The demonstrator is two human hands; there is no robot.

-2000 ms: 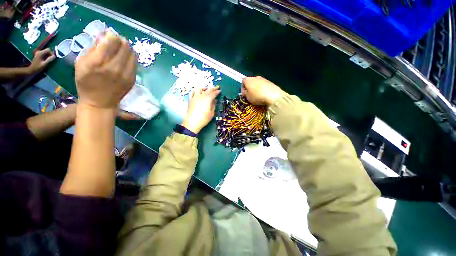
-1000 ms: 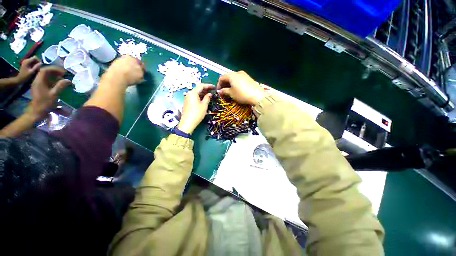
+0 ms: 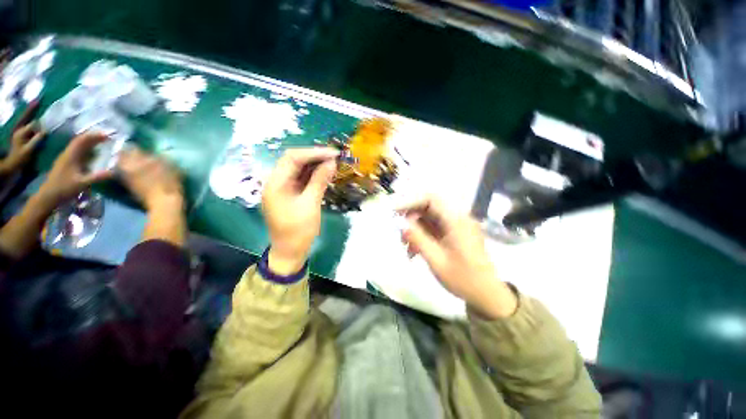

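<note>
My left hand [image 3: 294, 200] is raised at the left edge of the wire bundle, thumb and fingertips together; blur hides whether something small is between them. My right hand [image 3: 450, 250] is over the white sheet [image 3: 564, 286], fingers curled, with a tiny blurred dark spot at the fingertips that I cannot make out. The orange and black wire bundle [image 3: 368, 155] lies between and behind my hands. A white housing [image 3: 237, 176] lies on the green bench left of my left hand. A blurred clear, round thing [image 3: 505, 214] is by the screwdriver tip.
Loose small white pieces [image 3: 262, 120] lie behind the housing. The black screwdriver [image 3: 605, 184] reaches in from the right, before the pale screw feeder [image 3: 564, 139]. A coworker's hands [image 3: 151, 176] work close at the left, near more housings [image 3: 102, 98]. A metal rail [image 3: 605, 57] runs behind.
My hands have moved apart: the right came off the wire bundle, toward me and rightward over the sheet; the left shifted slightly left. The coworker's arm has drawn back left. The view has shifted.
</note>
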